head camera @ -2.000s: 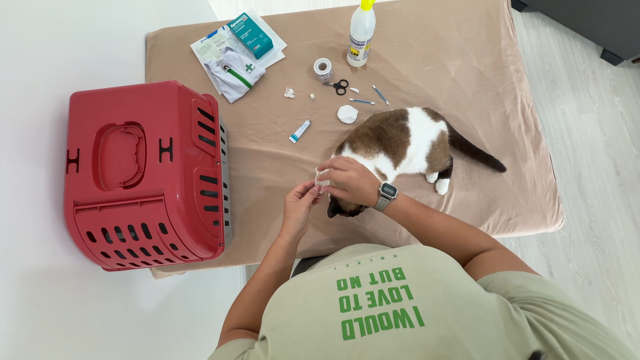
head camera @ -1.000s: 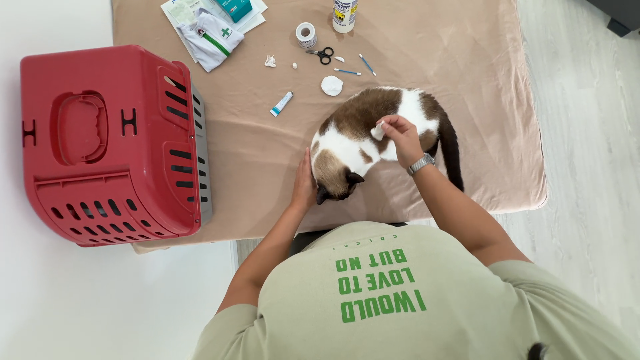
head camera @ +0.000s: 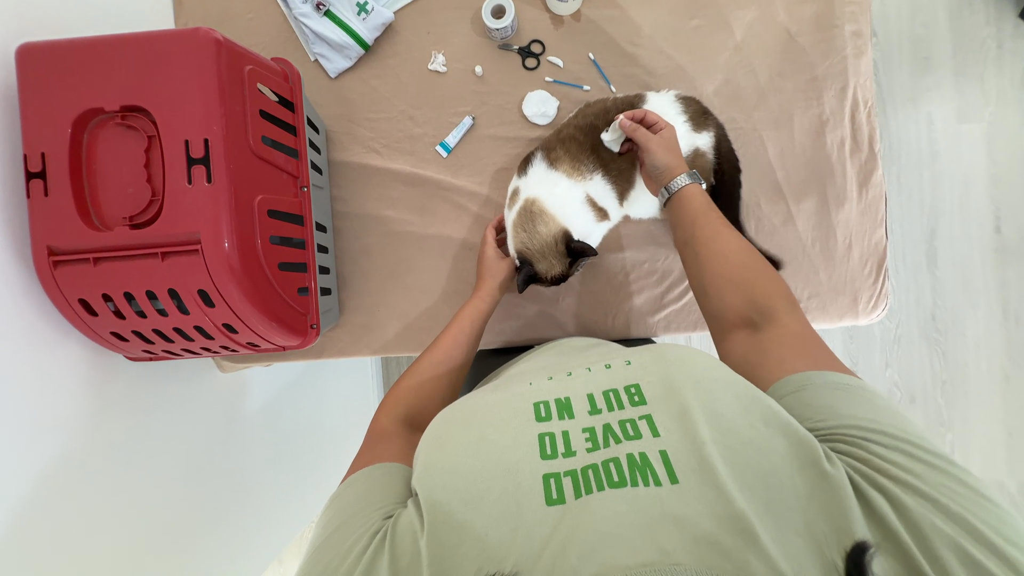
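Note:
A brown and white cat point(head camera: 568, 184) lies curled on the cloth-covered table, its dark-eared head low and towards me. My left hand point(head camera: 494, 260) rests against the side of its head and neck, its fingers partly hidden by the fur. Over the cat's back, my right hand point(head camera: 652, 142) pinches a white cotton pad point(head camera: 614, 135) between thumb and fingers. Another round white cotton pad point(head camera: 540, 107) lies on the cloth beside the cat's back. A small white and blue tube point(head camera: 455, 136) lies farther left.
A red pet carrier point(head camera: 172, 240) stands at the left. Beyond the cat are black-handled scissors point(head camera: 530, 54), a tape roll point(head camera: 500, 18), cotton swabs point(head camera: 568, 83), small white scraps point(head camera: 437, 62), a bottle point(head camera: 564, 5) and a white pouch with a green cross point(head camera: 340, 28).
Two seconds ago both hands were together by the cat's head; since then my right hand has moved to its back with the white pad. The cat's head and forebody have come into view.

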